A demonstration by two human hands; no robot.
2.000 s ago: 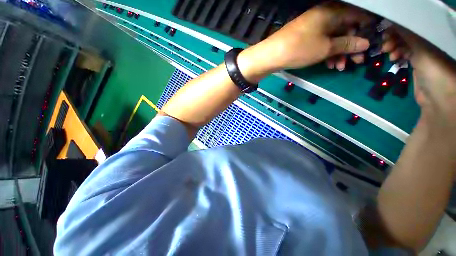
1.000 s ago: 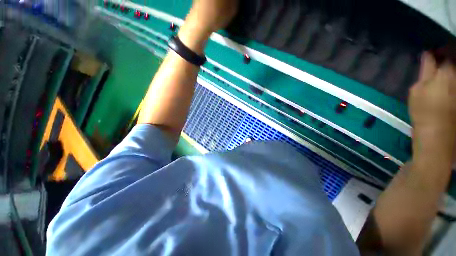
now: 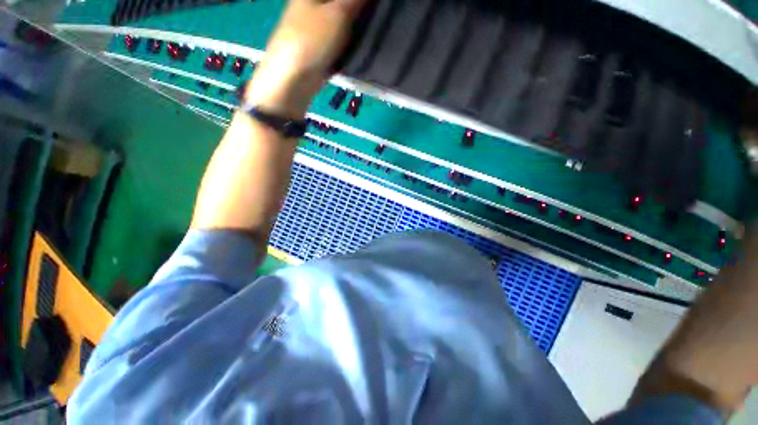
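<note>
A black slotted tray [image 3: 499, 75] lies across the upper right over the green shelf [image 3: 399, 108], overlapping its white front edge. Small dark units with faint glints sit in some grooves. My left hand [image 3: 328, 12], cut off by the top edge, is closed on the tray's left end; its fingers are mostly hidden. My right forearm [image 3: 706, 332] rises at the right edge toward the tray's right end; the hand there is blurred and largely cut off. Small black devices with red lights [image 3: 470, 136] lie on the shelves around and below the tray.
Another ribbed black tray [image 3: 158, 10] lies on the shelf at upper left. Lower shelf tiers run diagonally above blue grating [image 3: 341, 207]. A white panel [image 3: 611, 340] stands at lower right. An orange bench [image 3: 79, 290] with dark items is at far left.
My left hand and the tray have shifted left and down relative to my body, and more of the tray shows. The view has shifted. Two seconds ago both hands were together at upper right.
</note>
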